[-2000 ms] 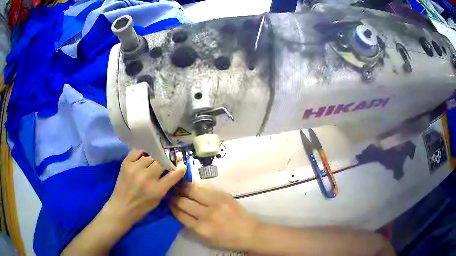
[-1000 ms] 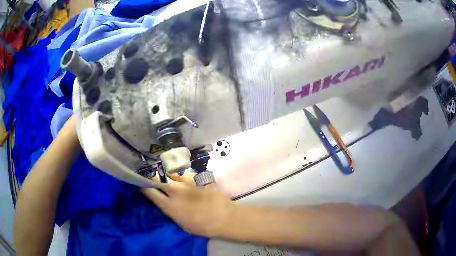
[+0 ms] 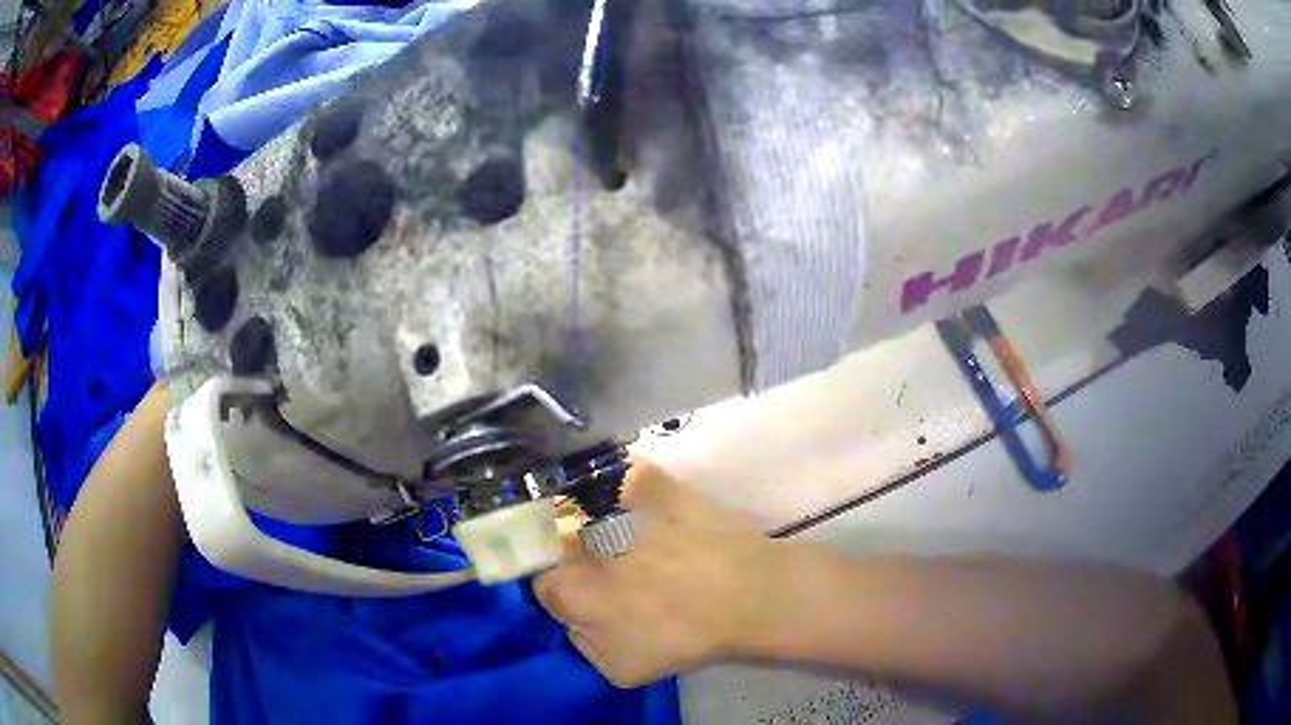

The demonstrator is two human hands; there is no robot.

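The off-white sewing machine head, with purple lettering and dark smudges, fills the upper middle. Royal blue cloth lies below its left end. My right hand is at the needle area, beside the cream tension dial and the ridged knob. Its fingertips are partly hidden behind these parts, and I cannot tell if they hold cloth. My left forearm comes up at the far left, and the left hand is hidden behind the machine head. The presser foot and needle cannot be made out.
Snips with orange and blue handles lie right of the needle, blades partly hidden by the head. The white table has a dark worn patch at right. Light blue cloth and more royal blue cloth lie at upper left.
My left hand has left the cloth at the needle and gone behind the machine head. My right hand has moved up to the tension dial and knob. The view has shifted closer.
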